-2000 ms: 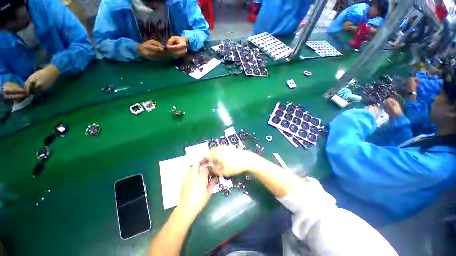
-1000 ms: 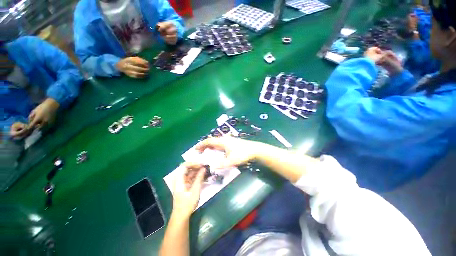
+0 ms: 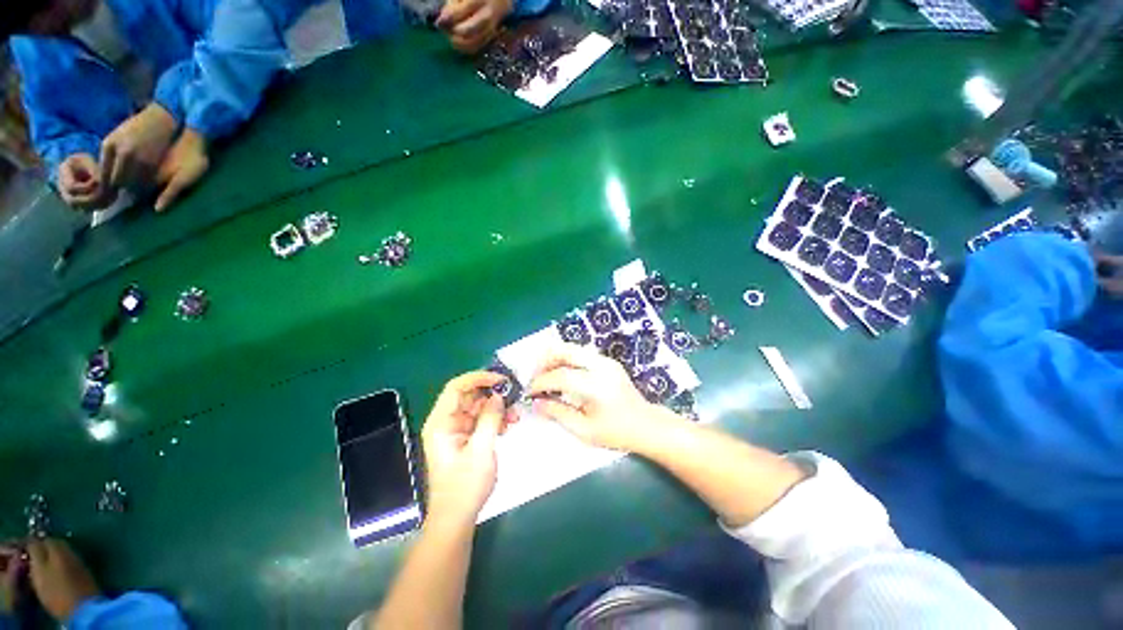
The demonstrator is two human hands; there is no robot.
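My left hand [image 3: 463,441] holds a small black module [image 3: 503,386] with a pale ring between thumb and fingertips, above the white work sheet [image 3: 542,465]. My right hand [image 3: 591,396] is beside it, its fingertips pinched close to the module's right edge; whether they hold a tiny part cannot be told. Several black modules [image 3: 605,319] with round centres lie on white sheet beyond and right of my right hand, with small dark loose bits [image 3: 718,329] at their right.
A smartphone [image 3: 378,468] lies left of my left hand. A part tray [image 3: 850,252] of black squares lies at the right, near a white strip [image 3: 784,377]. Partly finished assemblies [image 3: 303,233] lie on the green belt. People in blue smocks [image 3: 1034,369] are at right, across and lower left.
The view has shifted, bringing the lower-left worker's hands into sight. My hands have come together around the black module, which now faces up with its ring visible.
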